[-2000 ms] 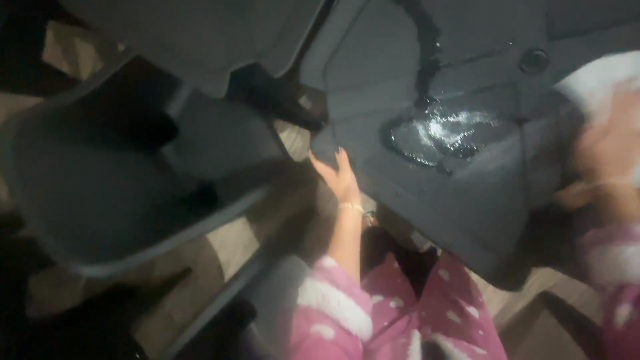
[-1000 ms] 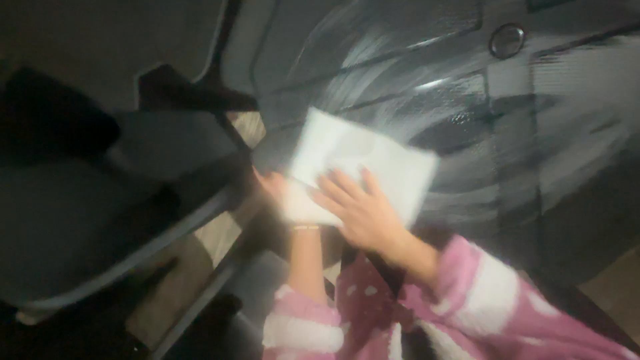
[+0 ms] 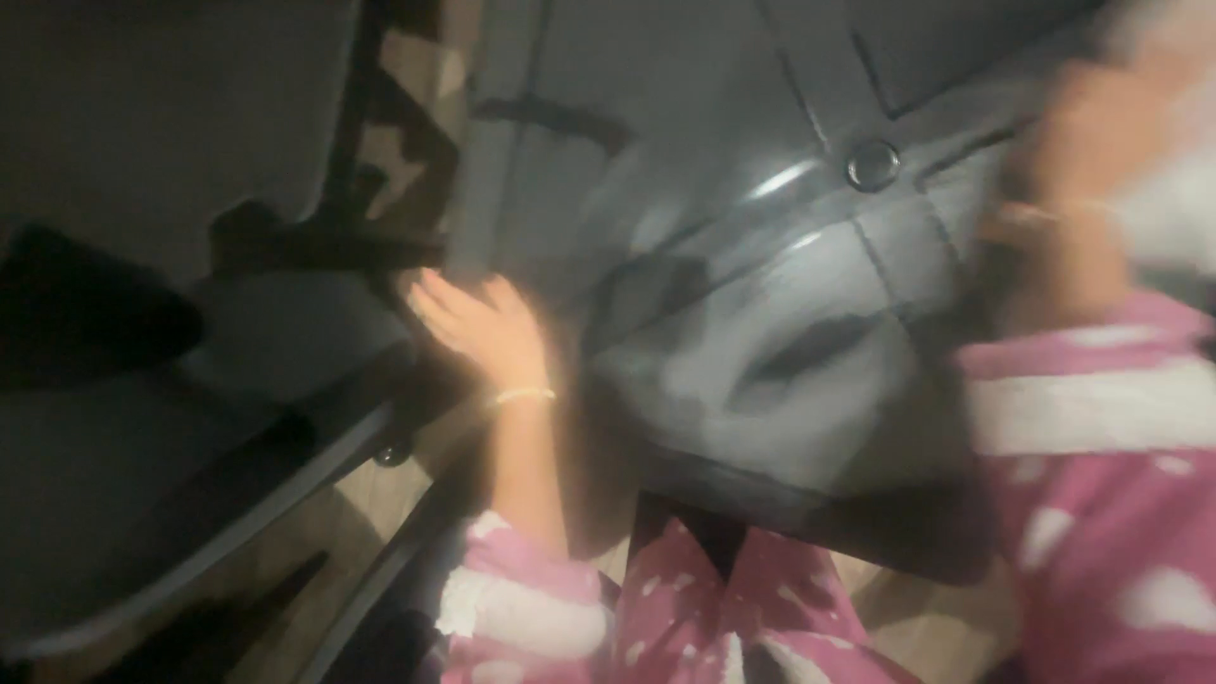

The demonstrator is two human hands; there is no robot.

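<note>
A dark grey plastic panel [image 3: 684, 399], which looks like a tabletop, fills the middle and right, with grooves, a round fitting [image 3: 872, 165] and shiny wet-looking smears. At its left edge rests my left hand [image 3: 489, 328], fingers spread, a thin bracelet on the wrist. My right hand [image 3: 1107, 142], badly blurred, is over the panel's right side and has hold of a white cloth or paper wipe [image 3: 1173, 204]; its exact grip is hidden by blur.
Left of the panel stands a dark grey plastic chair [image 3: 285, 323], close to my left hand. Another dark surface [image 3: 161, 104] is at the upper left. Wood-look floor [image 3: 380, 494] shows between the furniture. My legs in pink patterned fabric [image 3: 741, 598] are at the panel's near edge.
The white wipe and my right hand have moved from beside my left hand to the far right. The shiny patch seen two seconds ago is now spread into smears.
</note>
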